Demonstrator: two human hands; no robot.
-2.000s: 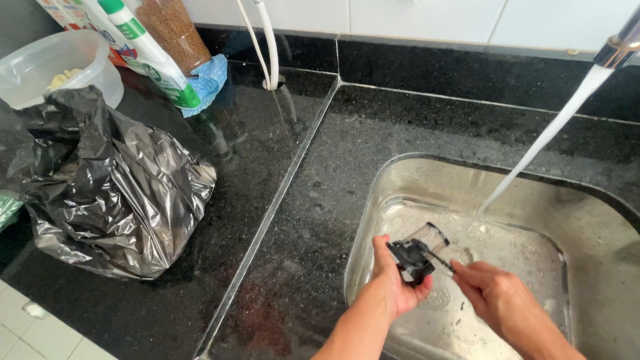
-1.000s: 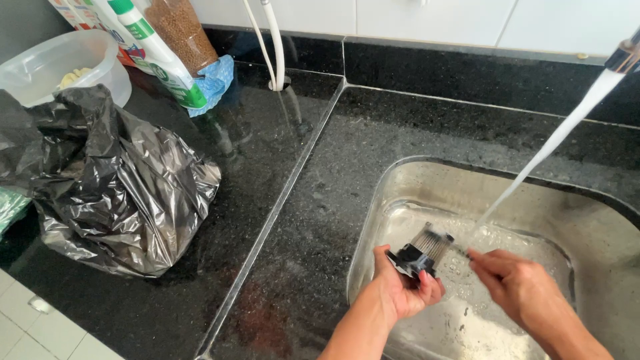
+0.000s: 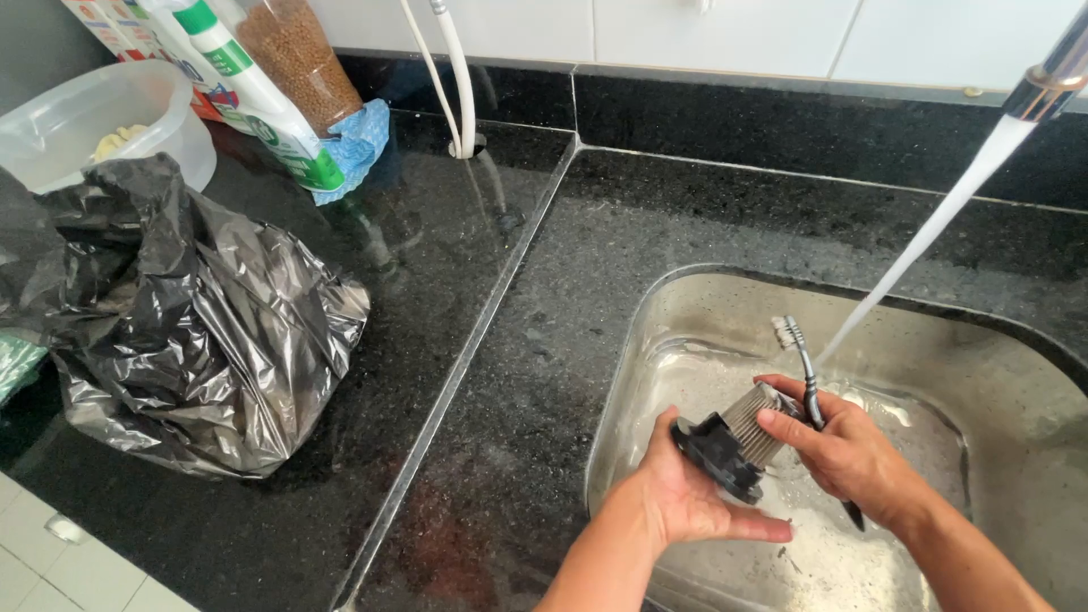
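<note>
Over the stainless steel sink (image 3: 705,299), my left hand (image 3: 693,501) supports the black plastic base of a pleated cylindrical filter (image 3: 752,429), its fingers partly spread. My right hand (image 3: 850,450) grips the filter's far end with thumb and fingers. A toothbrush (image 3: 807,374) is also tucked in the right hand, bristles up and handle end showing below the palm. Water streams from the faucet (image 3: 1041,89) into the sink, behind my right hand.
A black plastic bag (image 3: 212,331) lies on the dark granite counter (image 3: 501,365) at left. Behind it stand a translucent plastic tub (image 3: 183,127), a white-and-green bottle (image 3: 255,106), a blue cloth (image 3: 361,144) and a container of brown pellets (image 3: 297,64). White hoses (image 3: 463,93) enter the counter.
My right hand has moved onto the filter's end; before, it held the toothbrush against or beside the filter. The toothbrush now points upward, and the left hand's fingers have spread.
</note>
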